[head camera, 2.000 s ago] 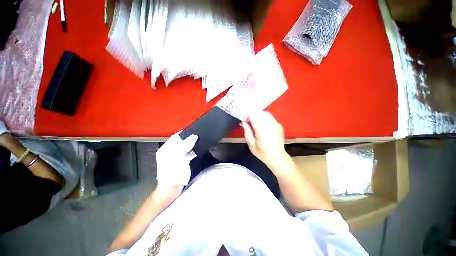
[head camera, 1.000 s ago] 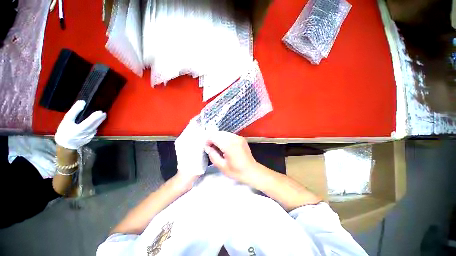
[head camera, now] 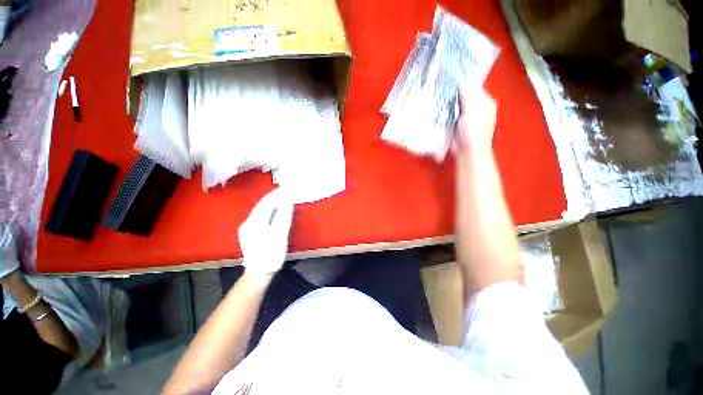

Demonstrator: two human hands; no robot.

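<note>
My right hand (head camera: 475, 123), bare and blurred, is at the right of the red surface on a bagged unit (head camera: 445, 85), its fingers at the bag's right edge. Another silvery bag partly shows beneath or beside it on the left. My gloved left hand (head camera: 266, 231) is near the front edge, its fingertips at the lower edge of the empty bubble bags (head camera: 247, 131); whether it grips one cannot be told. The bags fan out of the bag supply carton (head camera: 239, 35). Two black units (head camera: 82, 194) lie side by side at the left.
A marker pen (head camera: 75, 99) and a small white heap (head camera: 62, 51) lie at upper left. An open carton (head camera: 590, 278) stands below the table edge at right. Another person's arm (head camera: 50, 320) is at lower left. A large carton (head camera: 655, 31) is at far upper right.
The bagged unit has moved from in front of me to the right, beside the other bag. My left hand has moved to the empty bags. The other person's hand has let go of the second black unit.
</note>
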